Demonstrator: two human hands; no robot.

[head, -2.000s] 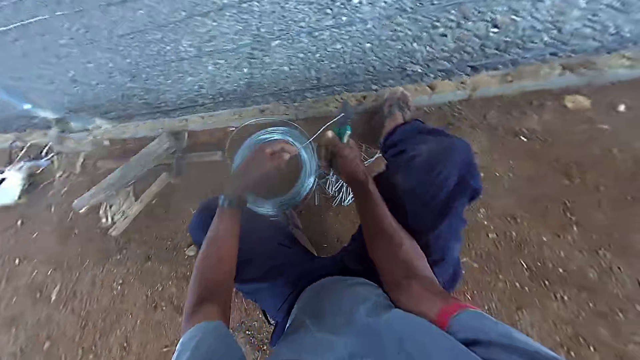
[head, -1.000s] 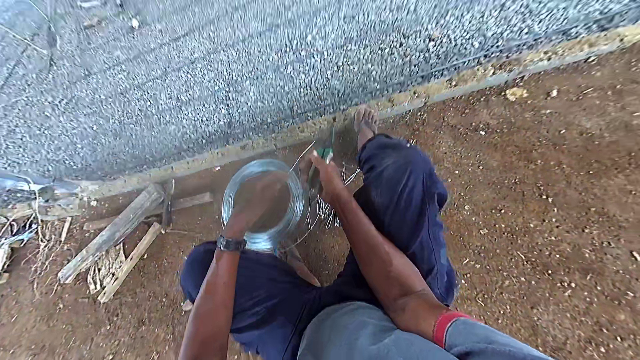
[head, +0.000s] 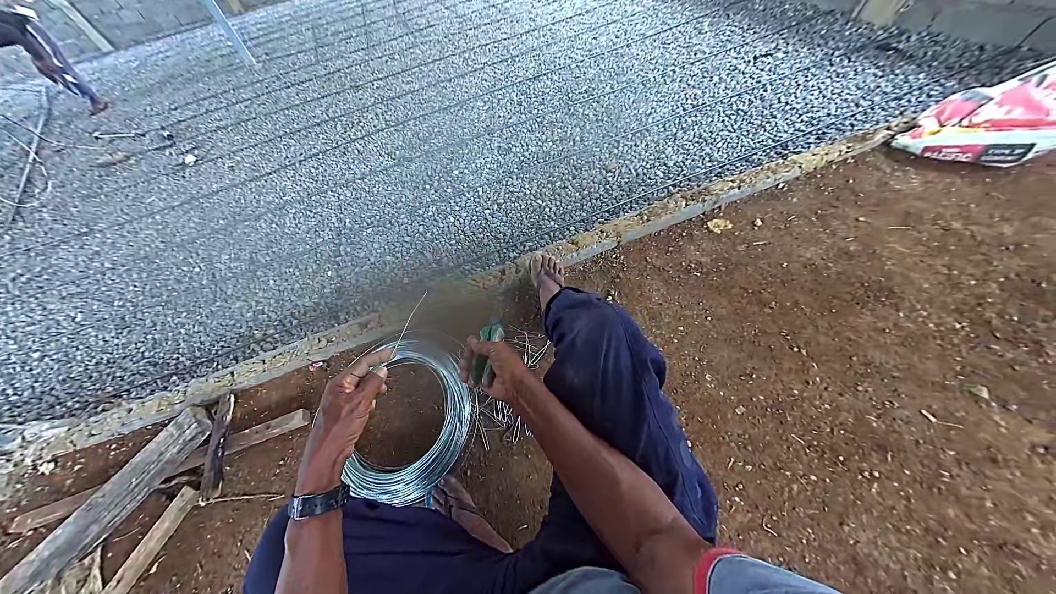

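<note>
A coil of thin shiny metal wire (head: 452, 437) lies on the ground between my legs. My left hand (head: 351, 400) pinches a wire end (head: 407, 323) between thumb and fingers above the coil's upper left side; the end sticks up past the fingertips. To the right of the coil, my right hand (head: 497, 363) is closed around the green handles of a hand tool (head: 488, 353), whose head is blurred. Behind and below that hand, a loose heap of short cut wire pieces (head: 505, 417) lies on the soil.
Old wooden boards (head: 115, 495) lie at the lower left. A low concrete edge (head: 652, 224) separates the soil from a gravel bed (head: 429, 157) crossed by thin bars. A printed bag (head: 994, 124) rests at the right. A person's leg (head: 54, 58) shows at the far upper left.
My left hand was over the coil's middle a second ago and is now at its upper left side, with a wire end plain in its fingers. The view has tilted up.
</note>
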